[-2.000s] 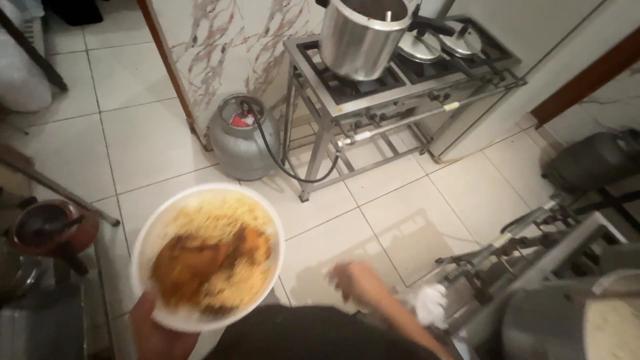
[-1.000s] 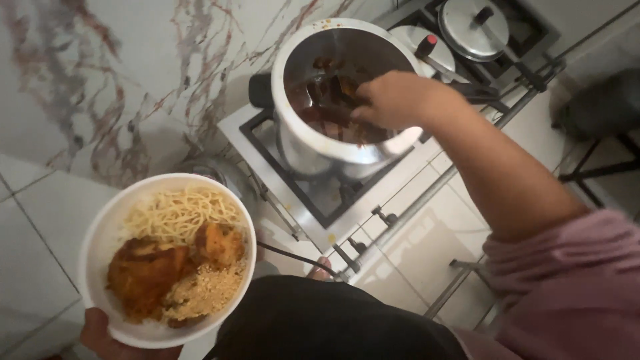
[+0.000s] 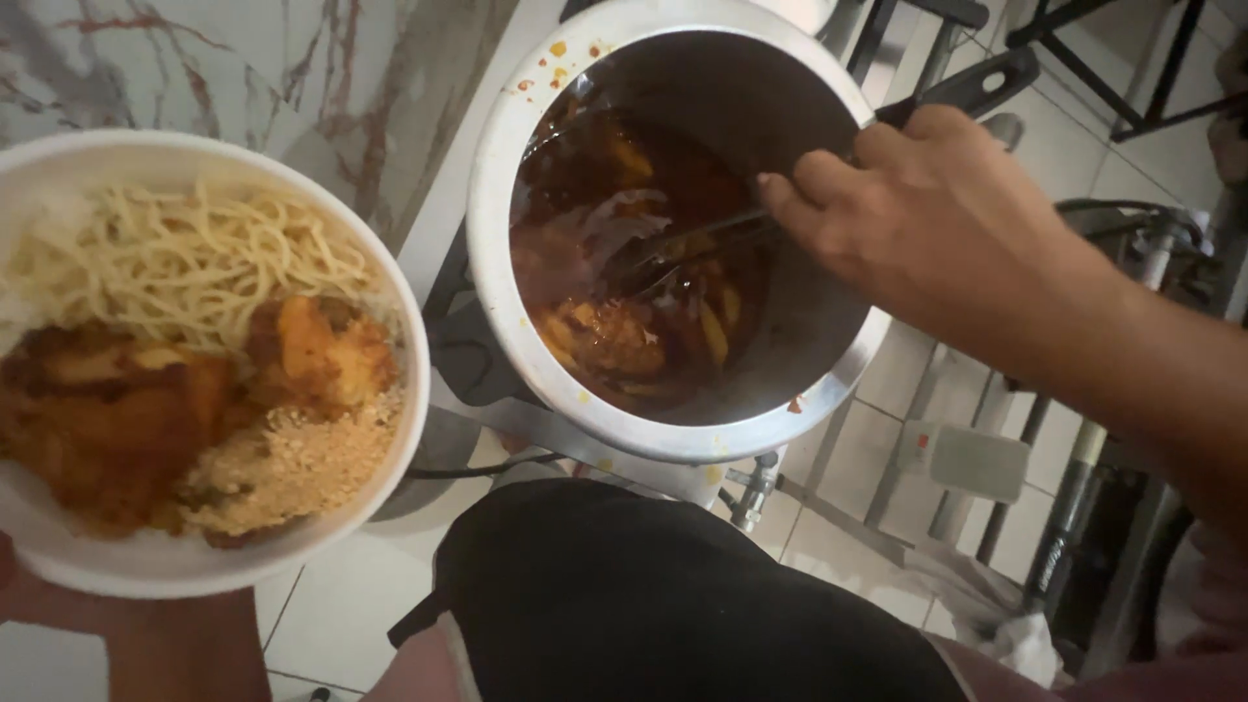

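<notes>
My left hand (image 3: 58,585) holds a white foam bowl (image 3: 195,575) from below, at the left; its fingers are mostly hidden. In the bowl lie spaghetti (image 3: 214,258), browned pieces of meat in sauce (image 3: 117,419) and a crumbly, toasted-looking topping (image 3: 292,468). My right hand (image 3: 868,195) is above the right side of an aluminium pot (image 3: 673,444), closed on the handle of a dark utensil (image 3: 673,253). The utensil's far end dips into reddish-brown stew (image 3: 634,205) with chunks in it; its exact kind is unclear.
The pot rests on a metal stove (image 3: 604,444) beside a marbled wall (image 3: 292,78). A black pot handle (image 3: 478,351) juts toward the bowl. Below the stove is a dark hose (image 3: 487,468). Metal frame bars (image 3: 1082,468) stand at the right over the tiled floor (image 3: 361,604).
My right hand was low over the floor two seconds ago, then reached into the pot; now it grips a utensil there. The bowl stays in my left hand. The view has moved closer to the pot.
</notes>
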